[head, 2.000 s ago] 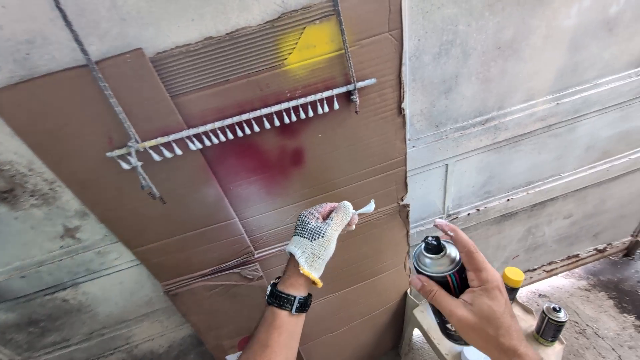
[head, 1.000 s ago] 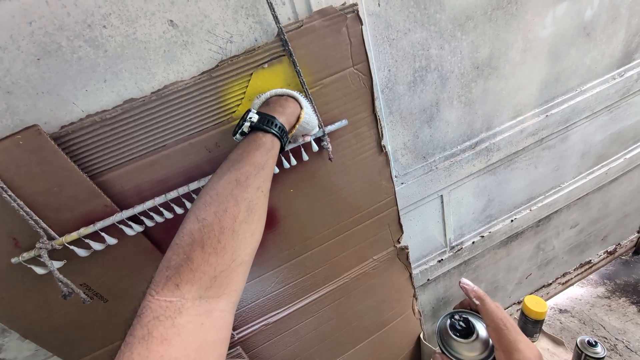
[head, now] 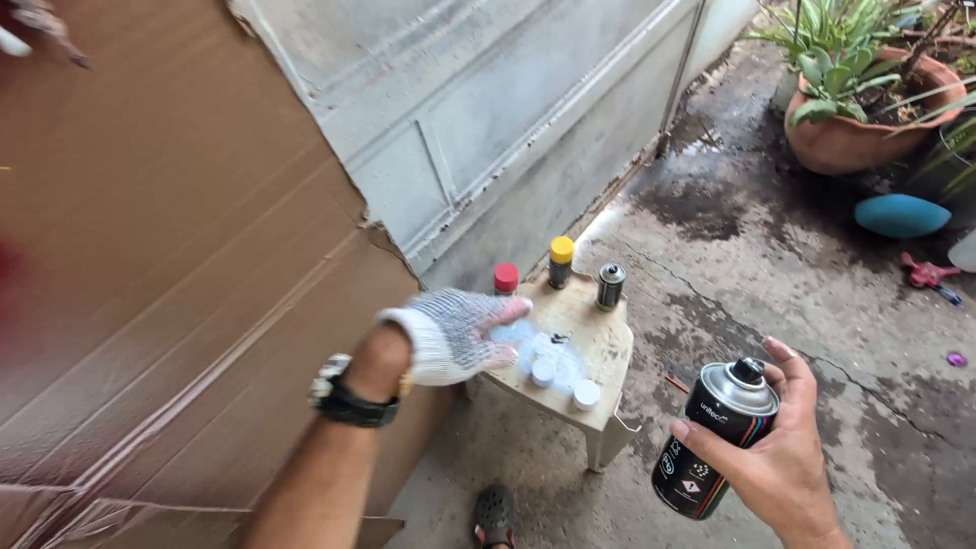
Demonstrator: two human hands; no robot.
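My left hand point(head: 457, 335), in a white knitted glove with dark dots, is over the left side of a small cream plastic stool point(head: 610, 347). Its fingers are apart, with nothing seen between them. My bare right hand point(head: 778, 457) grips a black spray paint can point(head: 717, 438) upright but tilted, to the right of the stool. On the stool are a red-capped can point(head: 505, 279), partly behind my glove, a yellow-capped can point(head: 560, 263), an uncapped small can point(head: 611, 287) and two white caps point(head: 543, 371) by pale blue-white paint. A blurred white piece point(head: 14, 43) shows at the top left.
Brown cardboard point(head: 229, 252) with a red paint stain leans along the left against a grey-white panelled surface point(head: 488, 99). A potted plant point(head: 862, 114), a blue object point(head: 902, 216) and a pink toy-like object point(head: 926, 271) are at the right. A clog-shod foot point(head: 494, 512) stands below the stool.
My gloved left hand held a small white piece, then was up at the hanging rod; now it is down over the stool, without that piece. My right hand still holds the can. The view has swung right.
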